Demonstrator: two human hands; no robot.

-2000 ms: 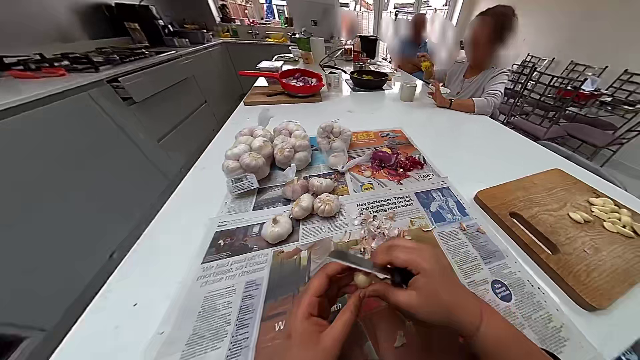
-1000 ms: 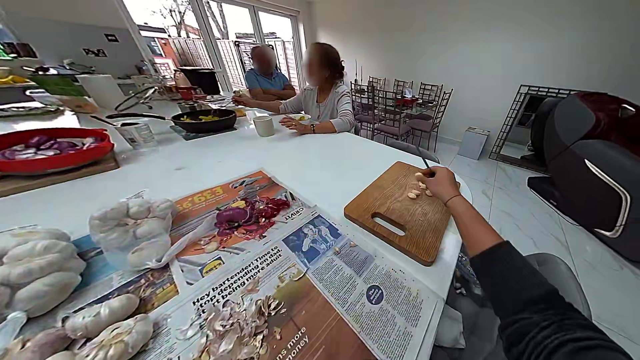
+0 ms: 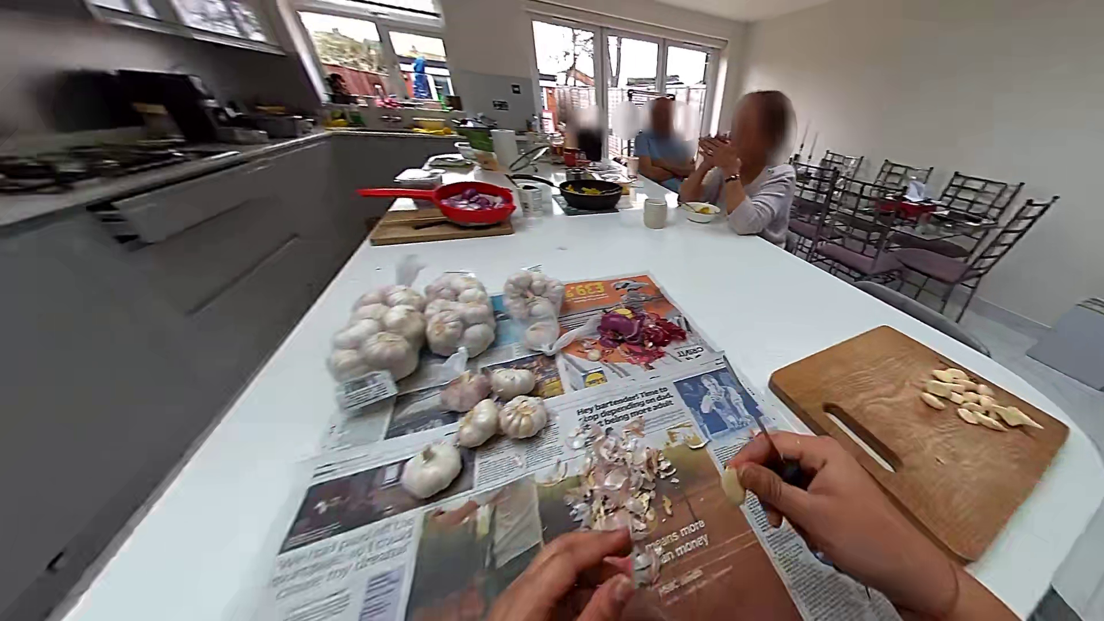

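My right hand holds a peeled garlic clove between thumb and finger, together with a knife whose dark handle lies in the palm and whose thin blade points away. My left hand is low in the middle, its fingertips on a bit of garlic skin at the near edge of a heap of garlic peelings. Loose garlic bulbs lie left of the heap on newspaper, with bagged garlic behind them. Several peeled cloves rest on a wooden chopping board at the right.
Red onion skins lie on the newspaper's far part. Farther back stand a red pan of cut onion on a board, a black frying pan, a mug and a bowl. Two people sit at the table's far right side.
My right hand has moved from the chopping board back beside the peelings and now holds a clove. My left hand, out of view one second ago, shows again. The view has swung back left.
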